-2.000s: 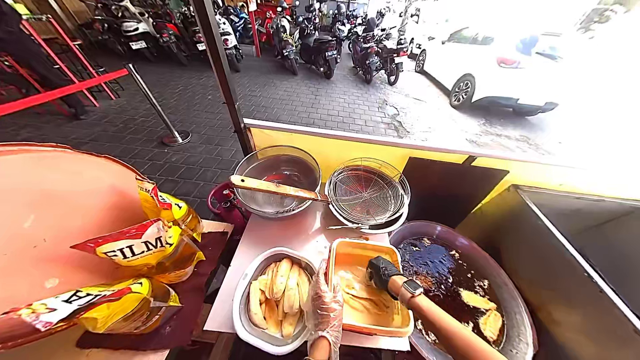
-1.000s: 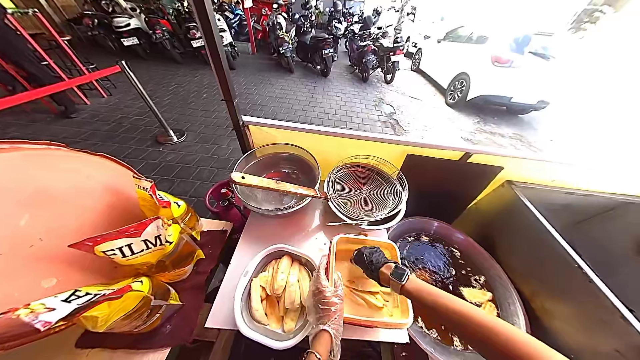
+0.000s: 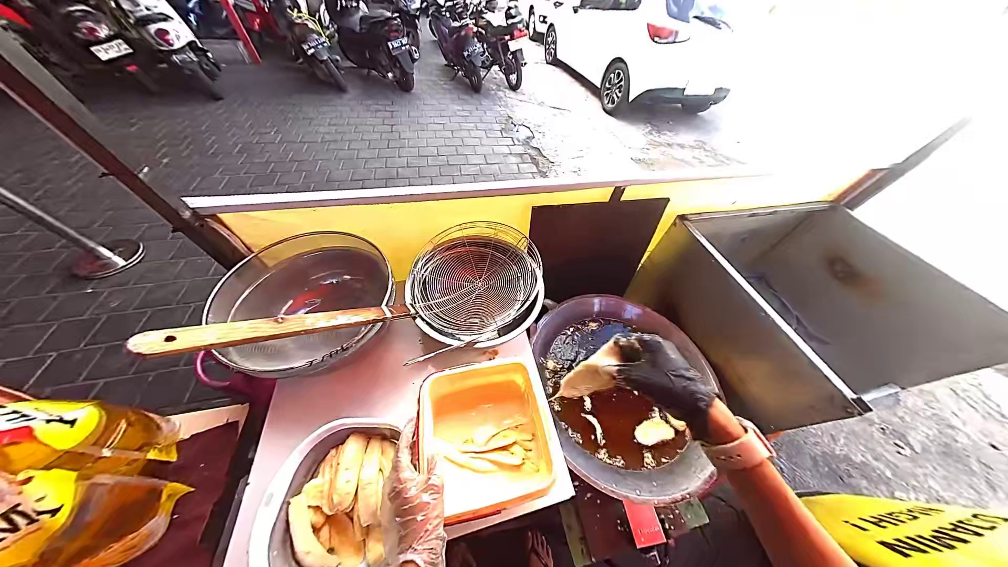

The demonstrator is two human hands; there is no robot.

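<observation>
My right hand [image 3: 665, 378], in a black glove, holds a batter-coated banana piece [image 3: 592, 370] over a wide pan of dark oil [image 3: 543, 346]. A pale battered piece [image 3: 655, 428] floats in the oil among crumbs. My left hand [image 3: 417, 504], in a clear plastic glove, rests against the left wall of an orange tub of batter [image 3: 486, 510]; whether its fingers grip the rim is unclear. Coated banana slices [image 3: 492, 453] lie in the batter. Left of that hand, a pale basin [image 3: 272, 504] holds several peeled bananas [image 3: 350, 476].
A wire skimmer [image 3: 476, 285] lies over a round container, its wooden handle crossing a large bowl [image 3: 299, 252]. Plastic pouches of oil [image 3: 102, 504] stand at the lower left. A metal box [image 3: 732, 315] flanks the pan on the right. A yellow barrier edges the stall.
My right hand has moved right from the batter tub to above the oil, now with a coated piece. My left hand stays beside the tub. The view has shifted right.
</observation>
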